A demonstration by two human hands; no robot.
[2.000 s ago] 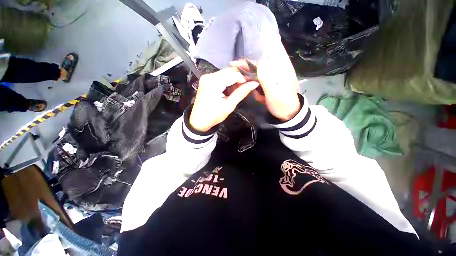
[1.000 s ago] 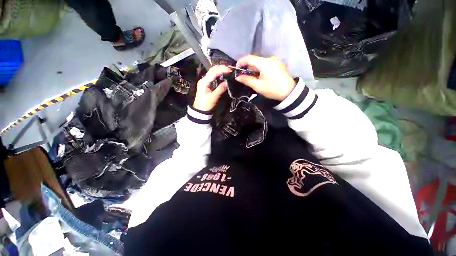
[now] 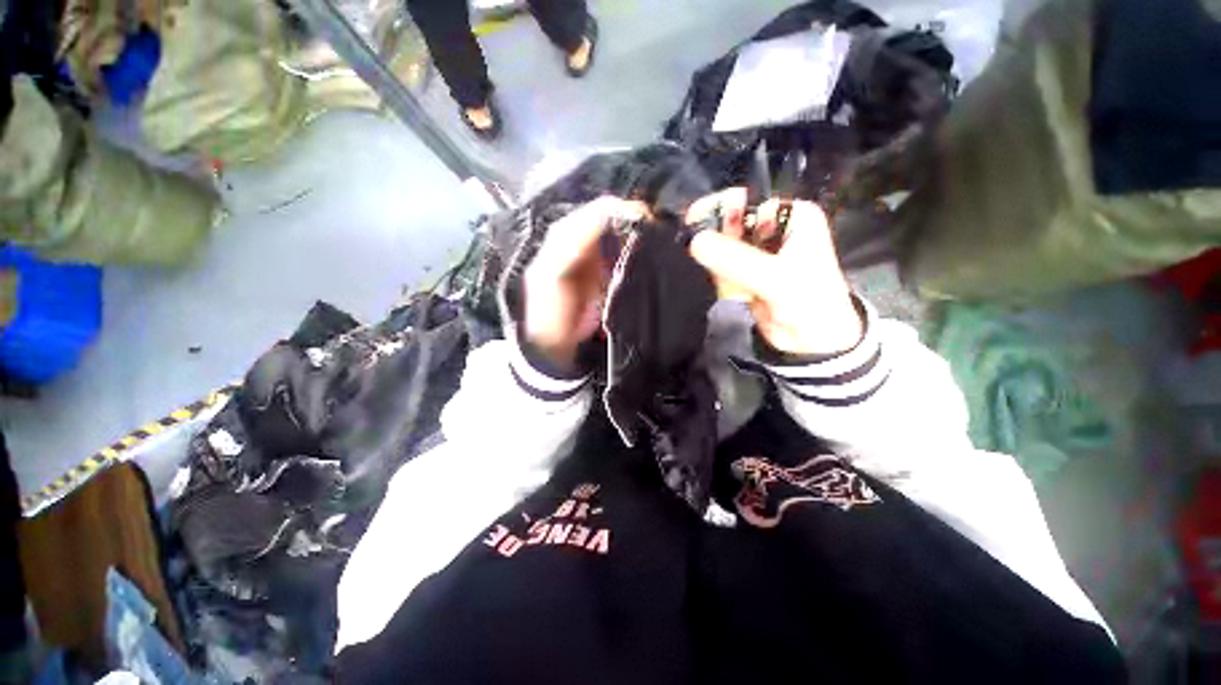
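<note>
A dark denim garment (image 3: 656,321) with a pale stitched edge hangs between my two hands over my lap. My left hand (image 3: 566,281) is blurred; its fingers pinch the garment's upper edge. My right hand (image 3: 790,274) holds the top of the same garment from the other side. A small dark object with thin points, which looks like thread snips (image 3: 765,214), shows at the fingers of my right hand. More of the dark cloth spreads beyond my left hand.
A pile of dark denim (image 3: 268,509) lies at left. A black plastic bag with a paper sheet (image 3: 781,80) on it is ahead. Woven sacks (image 3: 1018,187) stand at right and upper left, green cloth (image 3: 1024,381) at right. A metal bar and a person's legs (image 3: 462,60) are ahead.
The garment is now raised and hangs down between my hands, where it was bunched low on my lap. My hands are farther apart. The view has tilted up, and the person's legs appear farther right.
</note>
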